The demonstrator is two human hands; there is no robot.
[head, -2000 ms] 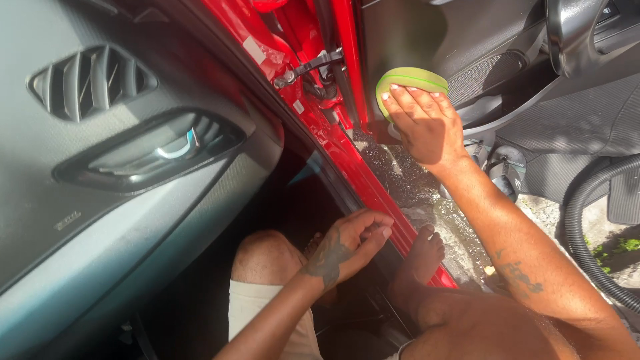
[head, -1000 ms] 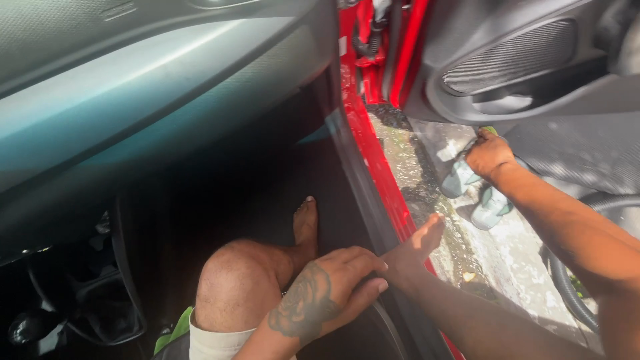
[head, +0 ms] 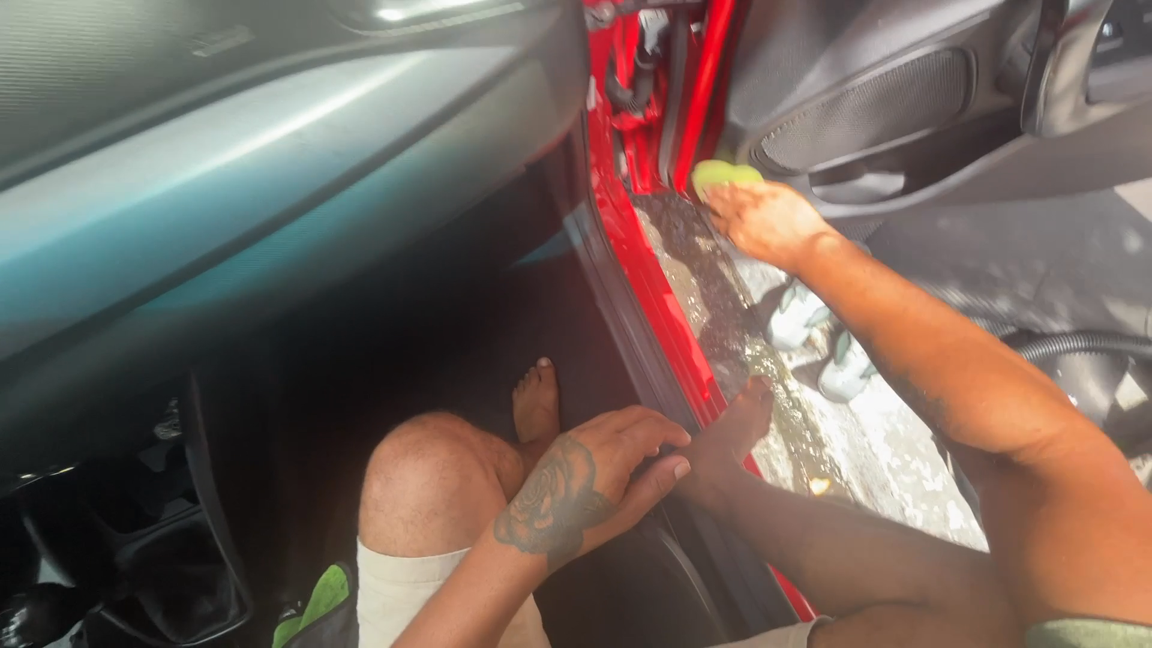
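Observation:
My right hand (head: pixel 769 220) reaches out over the wet ground and presses a yellow-green sponge or pad (head: pixel 724 176) near the lower front corner of the open car door's inner panel (head: pixel 1017 189), beside the red door frame. The pad is blurred, so its exact kind is unclear. My left hand (head: pixel 612 477), tattooed on its back, hangs with its fingers loosely bent and apart near my ankle, by the door sill (head: pixel 661 310). Nothing shows in it.
A dark dashboard (head: pixel 270 162) spans the upper left. Light-coloured sandals (head: pixel 796 315) lie on the wet pavement (head: pixel 891 459) under my right forearm. A ribbed black hose (head: pixel 1080 344) curves at the right. Green cloth (head: pixel 315 603) lies at the lower left.
From low down over the sandals one second ago, my right hand has moved up to the door panel's lower front corner. My left hand has stayed near my ankle.

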